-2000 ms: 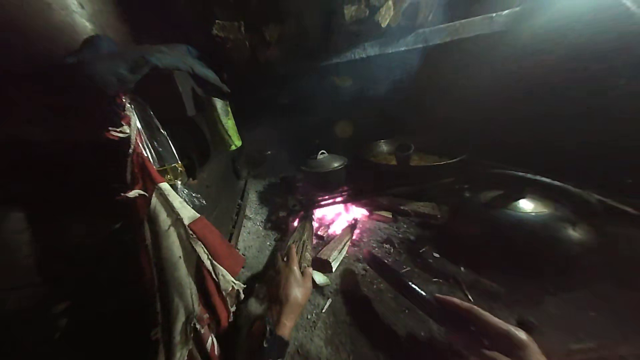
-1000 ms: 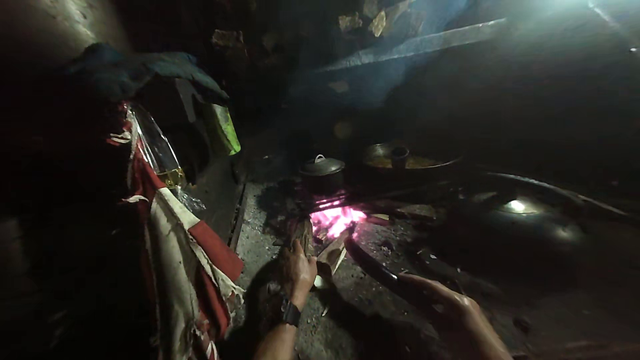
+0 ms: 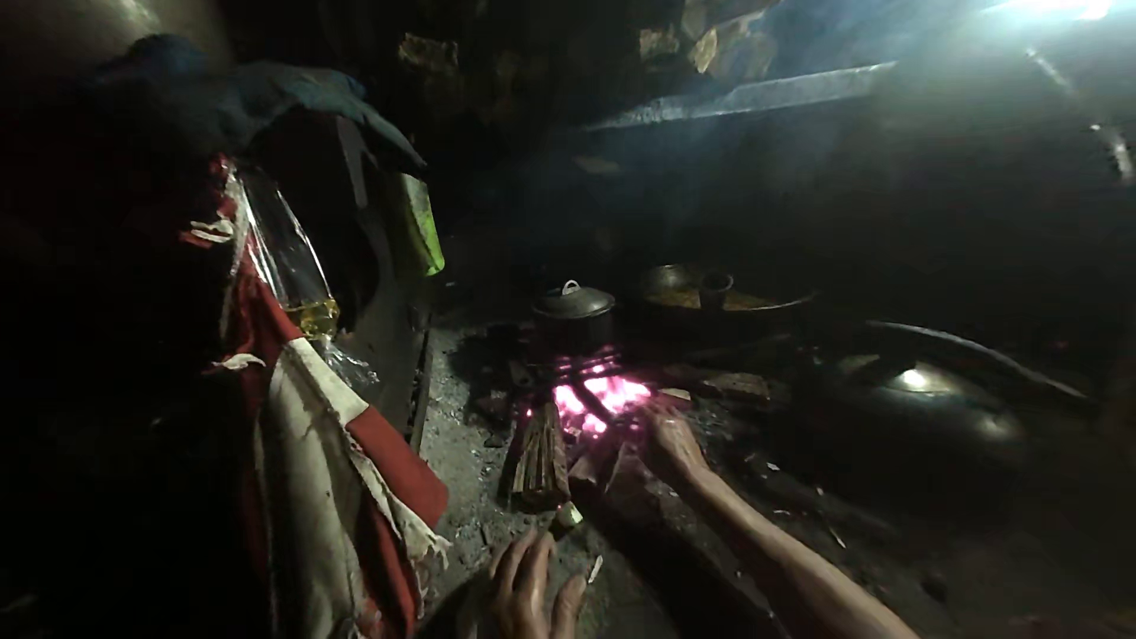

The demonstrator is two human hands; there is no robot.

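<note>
Near the bottom edge, my left hand [image 3: 532, 590] is held with its fingers apart and nothing in it. Beyond it, a piece of split firewood [image 3: 540, 461] lies with its far end at the glowing embers [image 3: 590, 410]. My right hand [image 3: 673, 444] reaches to the right side of the embers, its fingers dim and partly blurred. From it a dark long tool [image 3: 589, 398] extends left into the fire; the grip on it is hard to see. More split wood [image 3: 599, 466] lies between the hands. A lidded metal pot [image 3: 575, 303] stands just behind the fire.
Behind and right is a wide pan [image 3: 763, 303] with yellowish contents and a dark cup-like vessel [image 3: 715, 284]. A large dark rounded lid or pot [image 3: 950, 408] sits at right. A red and white cloth [image 3: 390, 461] hangs at left, beside a clear plastic bag [image 3: 288, 257] with yellow contents.
My right hand has moved forward and left to the fire's edge, with the dark tool's end now in the embers. My left hand has left the firewood and drawn back toward me.
</note>
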